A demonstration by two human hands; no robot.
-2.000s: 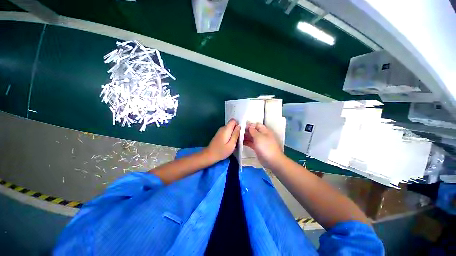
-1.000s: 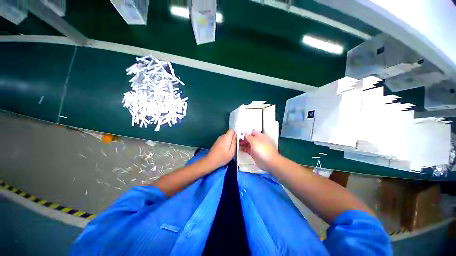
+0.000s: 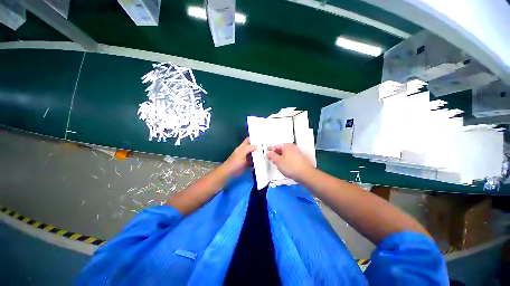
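A white carton (image 3: 302,124) stands at the front edge of the green bench, against the blue smock, with its flaps open. A white flap (image 3: 258,127) stands up towards the left. My left hand (image 3: 241,156) holds the flap's left side, with its fingers partly hidden behind it. My right hand (image 3: 288,160) is at the flap's right face, fingertips together near a small dark slot. Whether a strip is between the fingertips is too small to tell. A tangled pile of white strips (image 3: 174,106) lies on the bench to the left.
A dense row of waiting cartons (image 3: 366,123) is on the bench at right. Line cartons (image 3: 222,22) stand on the far belt. A white shelf (image 3: 447,33) hangs at upper right. A brown carton (image 3: 456,220) is below the bench. Scraps (image 3: 140,179) lie on the floor.
The flap has opened out to the left and now shows its broad face. My left hand has shifted slightly left and up with it. My right hand stays close to the carton.
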